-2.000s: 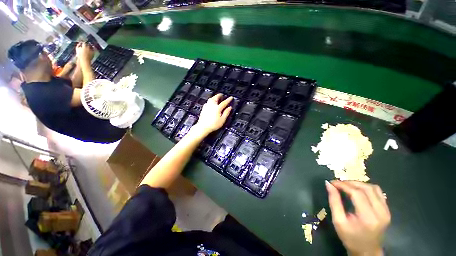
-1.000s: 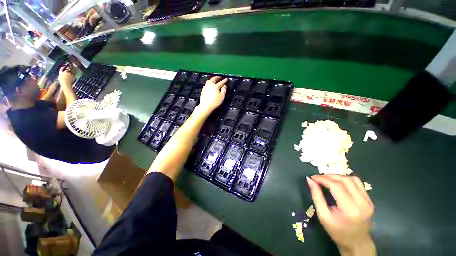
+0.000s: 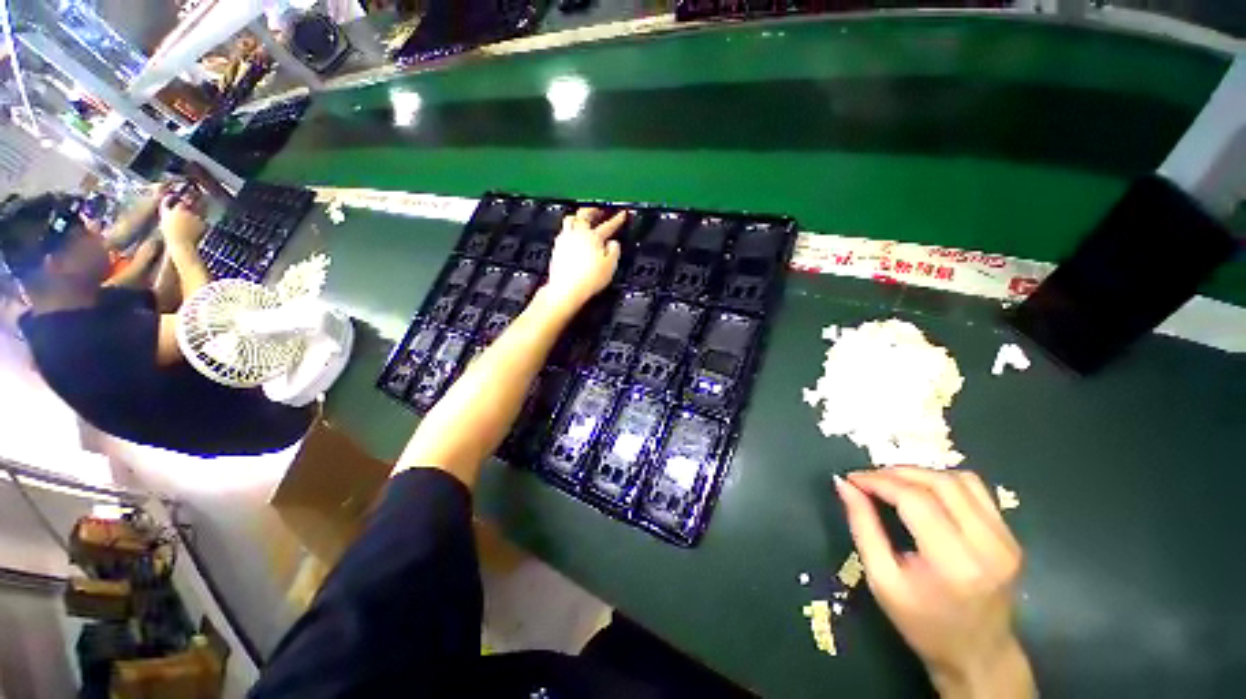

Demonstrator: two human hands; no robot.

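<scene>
A large shiny black blister tray (image 3: pixel 554 464) lies on the dark green bench with three rows of black phone housings (image 3: pixel 686 468) in its pockets. My left hand (image 3: pixel 585 260) is over the tray's back row, fingertips down at a pocket near the back edge; whether it grips anything there is hidden. My right hand (image 3: pixel 943 553) is held over the bench, thumb and index fingertips close together; whether a small piece is between them is too small to tell. A cream-white heap of scraps (image 3: pixel 891 393) lies just beyond it. A small scrap cluster (image 3: pixel 823 621) lies to its left.
A white fan (image 3: pixel 246 335) stands at left, with an open cardboard box (image 3: pixel 328 485) below the bench edge. A dark slab (image 3: pixel 1123 280) is at right, a small white piece (image 3: pixel 1010 358) beside it. A person (image 3: pixel 103 328) works at far left. A green belt (image 3: pixel 820 123) runs behind.
My left hand has moved from the tray's middle row to its back row. The camera view has shifted slightly. My right hand has stayed near the heap in nearly the same pose.
</scene>
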